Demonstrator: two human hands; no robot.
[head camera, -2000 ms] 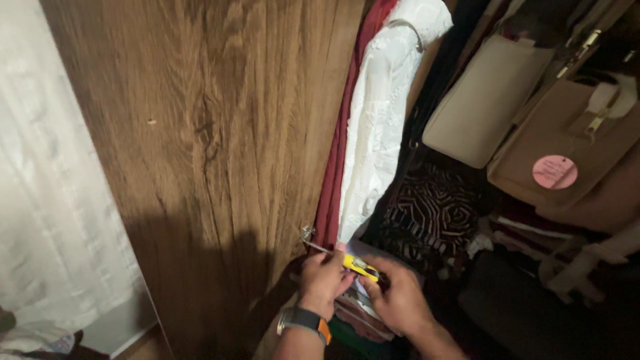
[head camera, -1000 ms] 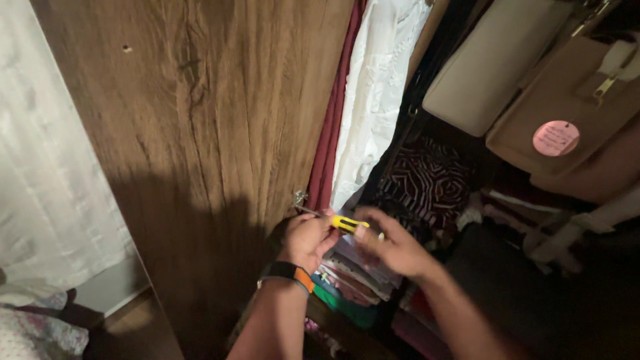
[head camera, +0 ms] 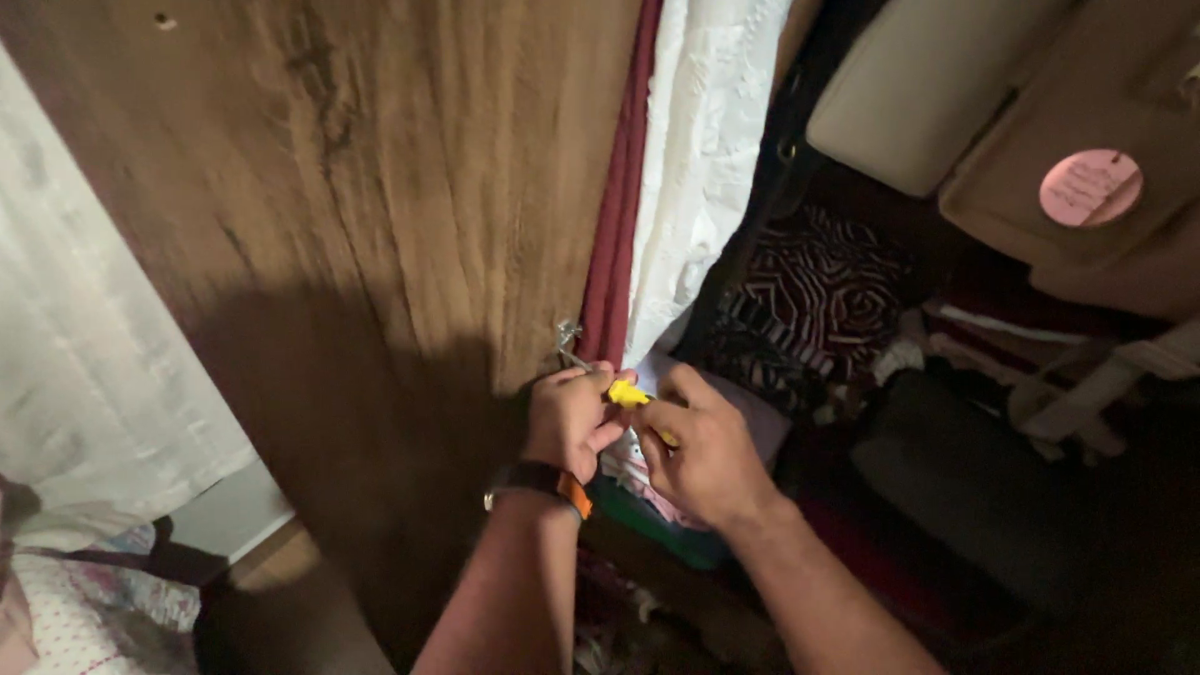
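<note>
My right hand [head camera: 698, 441] is closed around the yellow handle of a screwdriver [head camera: 628, 394]. Its thin metal shaft runs up and left to a small metal hinge [head camera: 567, 333] on the wood-grain door panel [head camera: 403, 187]; whether the tip sits in a screw cannot be told. My left hand [head camera: 572, 417], with a dark and orange band at the wrist, has its fingers around the shaft and the front of the handle. Just behind the hands hang a dark red garment [head camera: 614, 216] and a white textured garment [head camera: 698, 159].
Handbags [head camera: 937, 84] hang at the upper right, one with a round pink tag [head camera: 1090, 187] bearing writing. Patterned dark fabric [head camera: 825, 281] and folded clothes [head camera: 675, 525] lie within the wardrobe. A white curtain [head camera: 94, 309] hangs at the left, beyond the door panel's edge.
My right hand has shifted its grip on the yellow handle, covering more of it now. My left hand stays by the shaft near the hinge.
</note>
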